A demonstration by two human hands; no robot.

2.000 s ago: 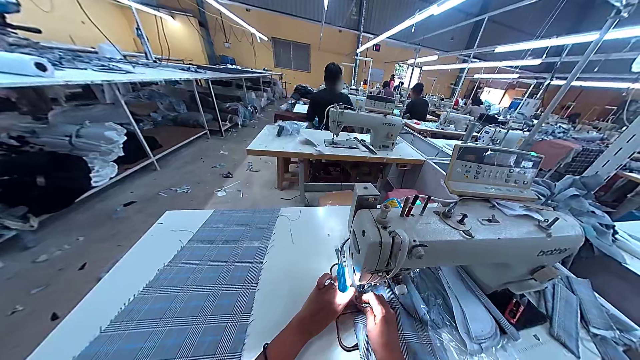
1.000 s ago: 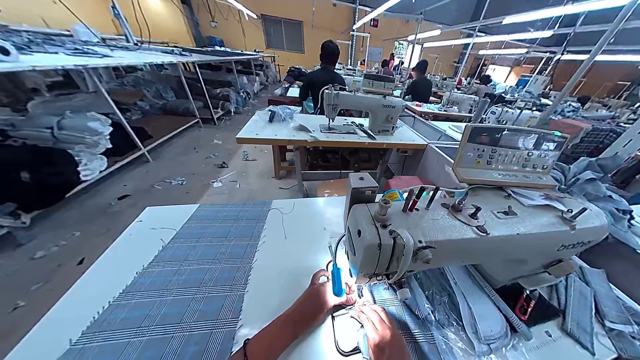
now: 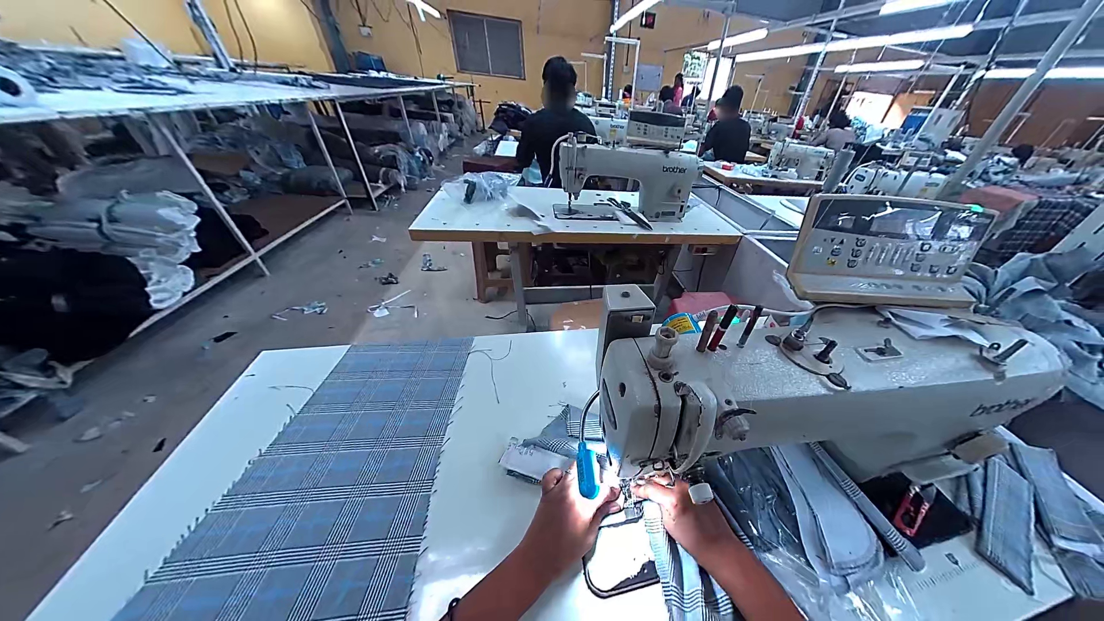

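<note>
A white Brother sewing machine (image 3: 819, 388) stands on the white table, a small blue-bodied lamp (image 3: 587, 471) glowing beside its needle area. Left of the presser foot, my left hand (image 3: 565, 517) has its fingers on a piece of grey checked fabric (image 3: 561, 435), which spreads out behind it. My right hand (image 3: 686, 517) lies just right of the foot with its fingertips on a striped fabric strip (image 3: 677, 569) that hangs toward me. What the fingertips pinch is partly hidden. A large grey-blue plaid panel (image 3: 345, 474) lies flat at the left.
Cut grey pieces (image 3: 819, 509) and clear plastic lie under the machine arm, near a small red tool (image 3: 912, 509). A control panel (image 3: 893, 246) stands behind. Ahead is another sewing table (image 3: 573, 226), with people seated beyond. Shelving (image 3: 216, 203) with fabric rolls runs along the left.
A checked piece now shows on the table behind and left of my left hand, where the frame one second ago shows bare table. Both hands remain by the needle area.
</note>
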